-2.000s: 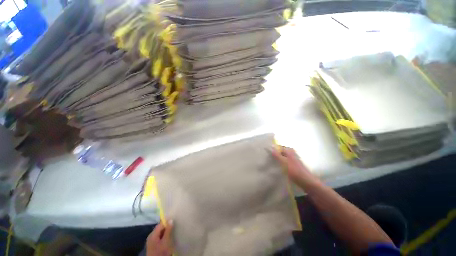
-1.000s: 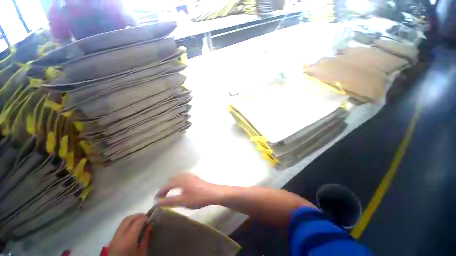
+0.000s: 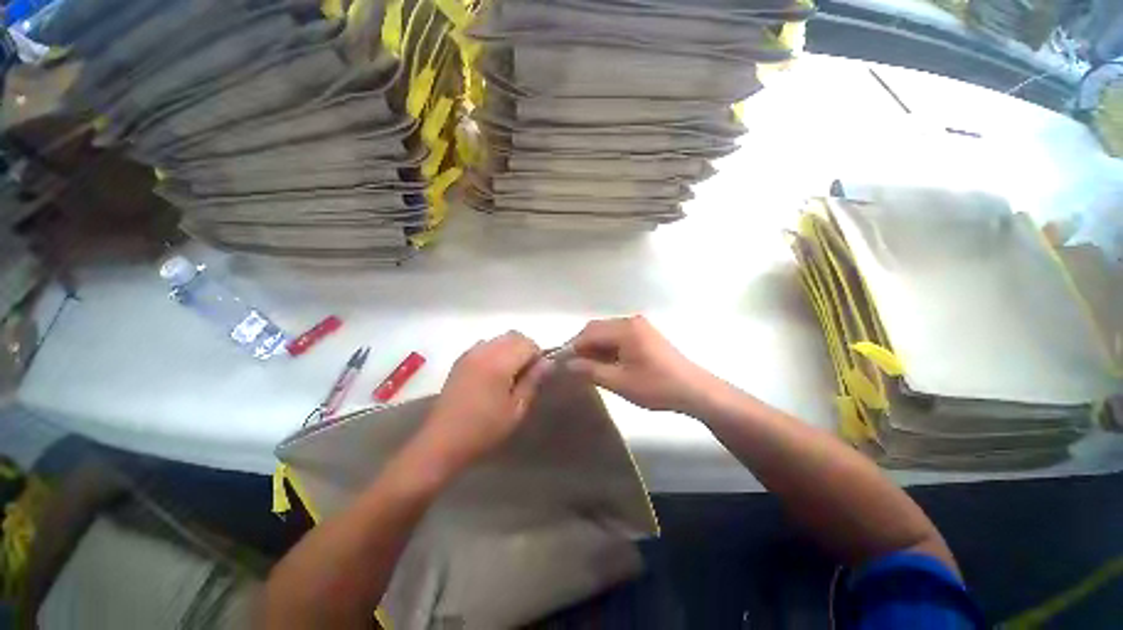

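A beige fabric bag (image 3: 517,492) with thin yellow bound edges hangs over the table's front edge. My left hand (image 3: 499,379) grips its top edge near the upper corner. My right hand (image 3: 626,359) pinches the same corner just to the right, with the fingertips of both hands almost touching. What lies between the fingertips is too small to tell. A yellow binding tail (image 3: 281,489) hangs at the bag's left corner. Thread snips (image 3: 344,386) lie on the table behind the bag.
Two red pieces (image 3: 399,377) and a water bottle (image 3: 222,308) lie at left on the white table (image 3: 554,277). Tall bag stacks (image 3: 603,123) with yellow ends stand at the far side. A smaller bag stack (image 3: 985,314) lies at right. A carton (image 3: 92,197) shows at left.
The view has swung back left from the right side. The bag's corner is now between both hands above the table edge. The snips and both red pieces now show in full.
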